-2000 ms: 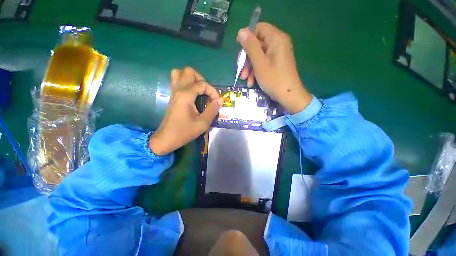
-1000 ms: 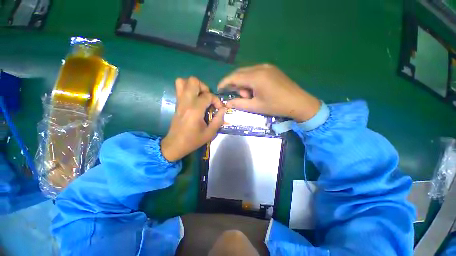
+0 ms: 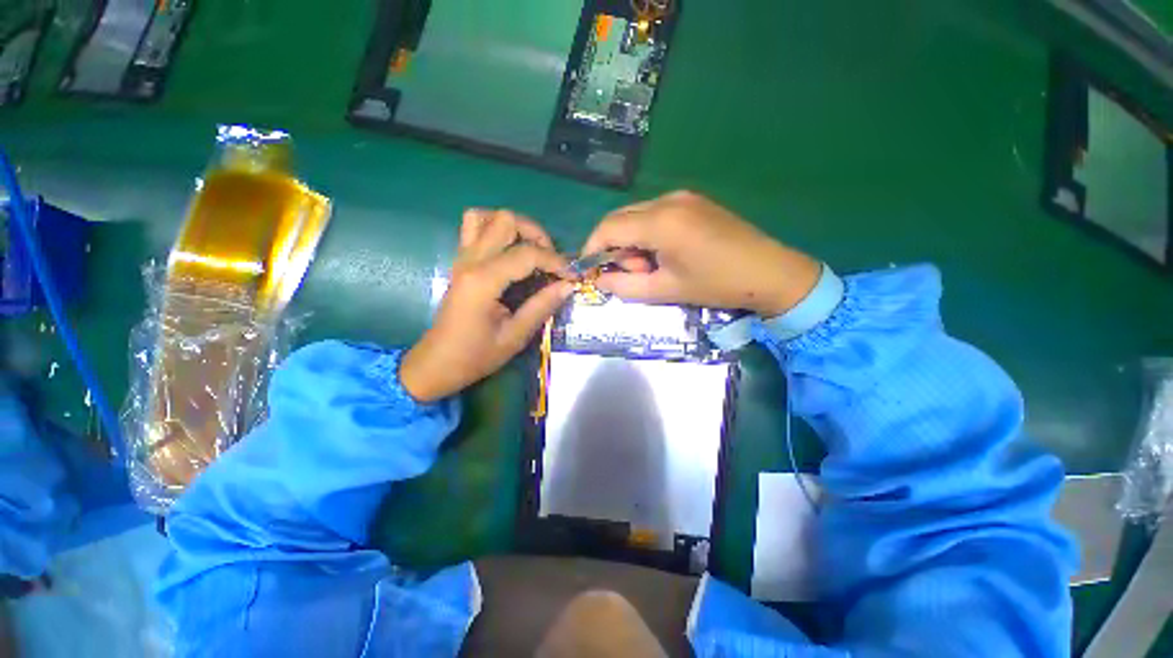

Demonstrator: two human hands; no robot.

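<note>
The tablet unit [image 3: 633, 444] lies in front of me, its silver panel nearest me and the mainboard [image 3: 627, 324] at its far end. My left hand [image 3: 495, 302] is at the board's upper left corner, thumb and index finger pinched at a small orange-gold flex cable [image 3: 591, 291]. My right hand [image 3: 701, 257] meets it there and holds the tweezers [image 3: 596, 261], mostly hidden by the fingers. The fingertips of both hands nearly touch. Whether the left fingertips grip the flex is too small to tell. The wrist strap [image 3: 813, 306] is on my right wrist.
Amber film sheets [image 3: 234, 231] lie half in a clear plastic bag [image 3: 206, 386] at left. Other opened tablets lie at the back [image 3: 495, 80] and far right [image 3: 1122, 174]. A white sheet [image 3: 782, 533] is right of my tablet. A blue tray [image 3: 52, 257] and a co-worker's blue sleeve [image 3: 32, 489] are at left.
My right hand has come down from above the board to the left hand's fingertips, the tweezers now tucked in its fingers. The tablets at the back and the amber sheets appear further right.
</note>
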